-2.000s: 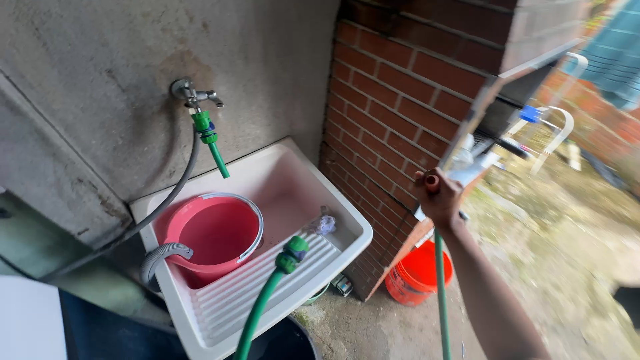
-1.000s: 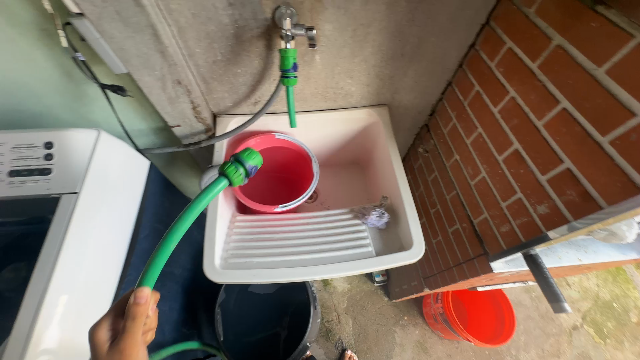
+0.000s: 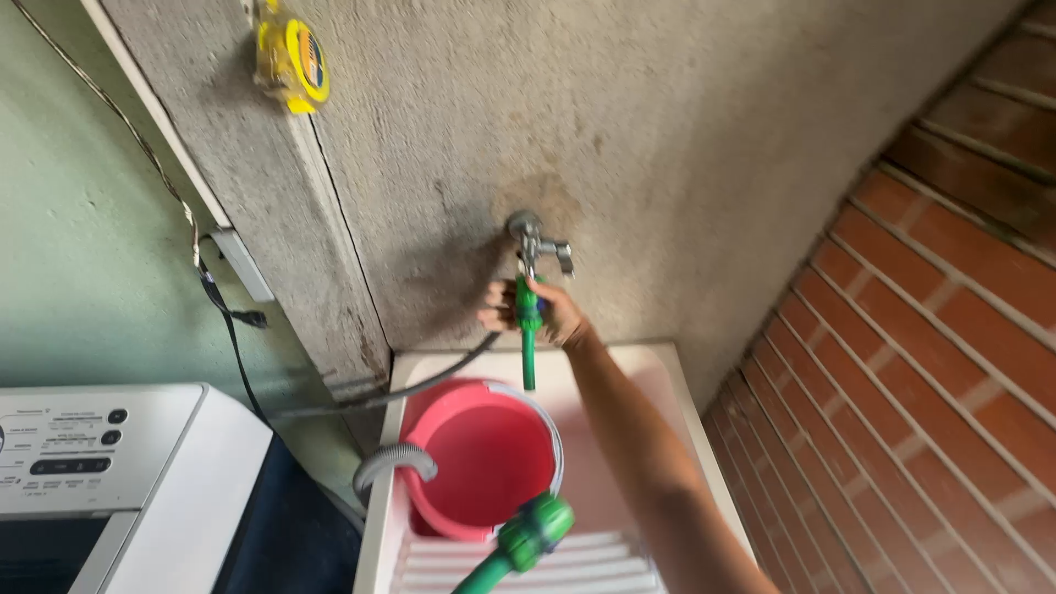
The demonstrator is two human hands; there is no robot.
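My right hand [image 3: 561, 313] reaches up to the green hose connector [image 3: 528, 304] under the metal tap [image 3: 540, 245], its fingers around the connector's sides. A short piece of green hose [image 3: 529, 363] hangs from that connector. Below, a pink bucket [image 3: 487, 462] stands in the white sink [image 3: 689, 412], with a ribbed grey drain hose [image 3: 392, 462] hooked over its rim. At the bottom, a second green hose [image 3: 485, 571] with a green connector [image 3: 535, 532] on its end rises in front of the bucket. My left hand is out of view.
A white washing machine [image 3: 165, 462] stands at the left. A thin grey hose [image 3: 429, 384] runs behind the bucket toward the tap. A yellow device [image 3: 293, 62] is on the concrete wall [image 3: 660, 148], a cable with a plug [image 3: 247, 318] hangs left, and a brick wall [image 3: 924, 330] borders the right.
My right hand, out of view one second ago, is now at the connector under the tap. My left hand, seen holding the hose then, is out of view. The view has tilted up.
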